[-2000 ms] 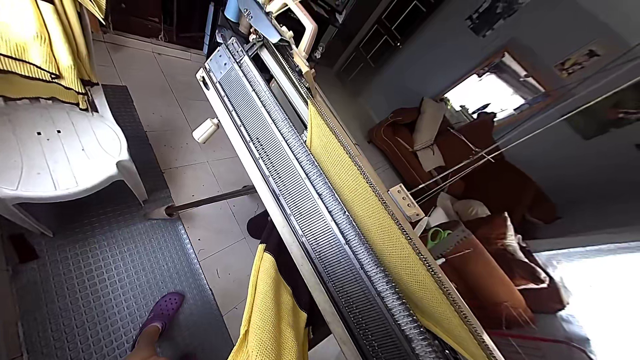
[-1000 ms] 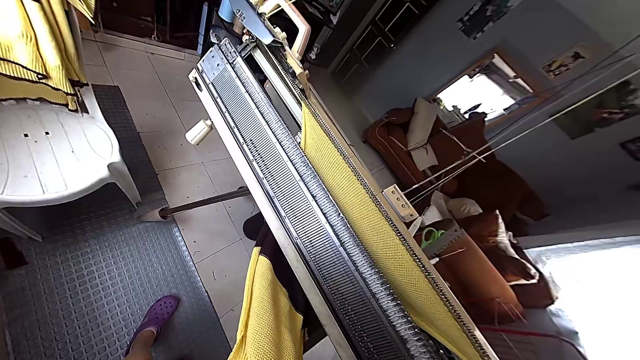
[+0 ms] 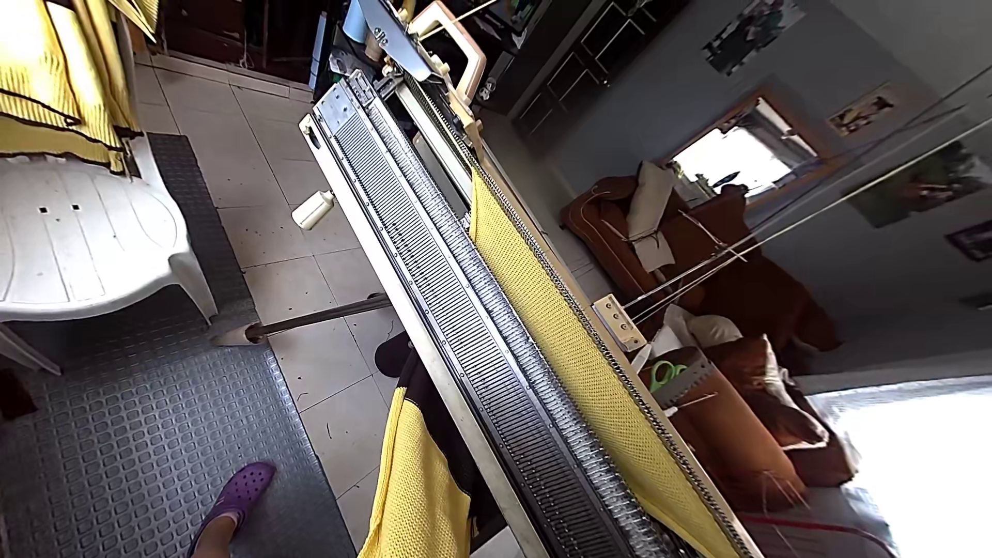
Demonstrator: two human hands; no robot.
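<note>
Neither of my hands shows in the head view. A knitting machine's needle bed (image 3: 465, 318) runs slantwise from the upper middle to the bottom edge. Yellow knitted fabric (image 3: 566, 349) lies along its right side, its edge on a row of fine hooks. More yellow knitting (image 3: 422, 480) hangs below the bed at the bottom. The machine's carriage (image 3: 395, 39), with a cream handle (image 3: 469, 54), sits at the far end. A cream crank handle (image 3: 314, 210) sticks out on the left side. Yarn strands rise to the right past a cream block with holes (image 3: 618, 322).
A white plastic chair (image 3: 93, 240) with yellow knitted pieces (image 3: 62, 85) over it stands at the left. A foot in a purple clog (image 3: 246, 487) rests on a grey rubber mat (image 3: 124, 434). Green-handled scissors (image 3: 665, 375) lie right of the bed. Brown sofas (image 3: 697, 240) stand beyond.
</note>
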